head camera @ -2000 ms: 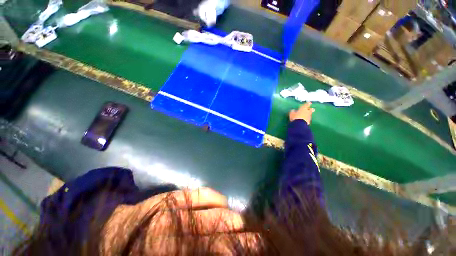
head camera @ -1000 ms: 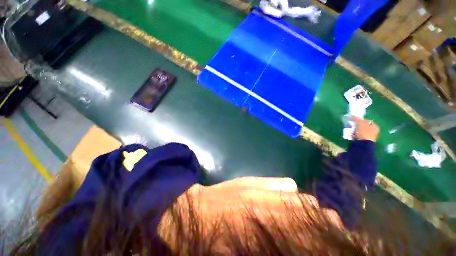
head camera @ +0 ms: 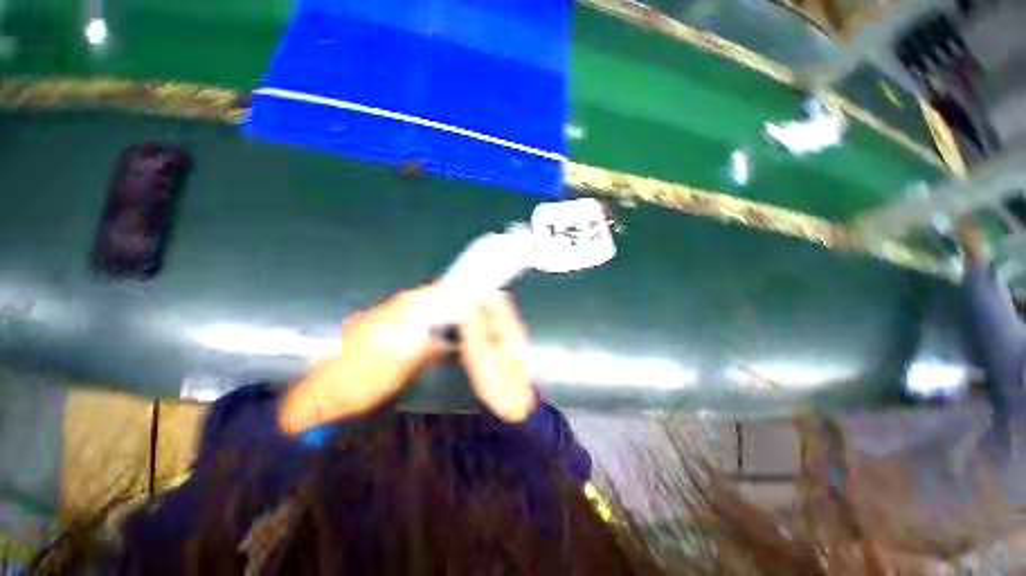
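A white rounded square unit with small dark details on its open face is over the dark green bench, just in front of the blue sheet's near right corner. Its pale bagged lead trails down and left to my hands. My left hand and my right hand are close together at the lead's lower end and hold it. Both hands are blurred, and the lead's end is hidden between them.
The blue corrugated sheet lies across the green conveyor belt. A smartphone lies on the bench at left. Another bagged piece is on the belt at right. Cardboard shows at lower left.
My right hand has come back from the belt with the unit and its bagged lead, now over the bench. My left hand has come up to meet it. The camera view has turned.
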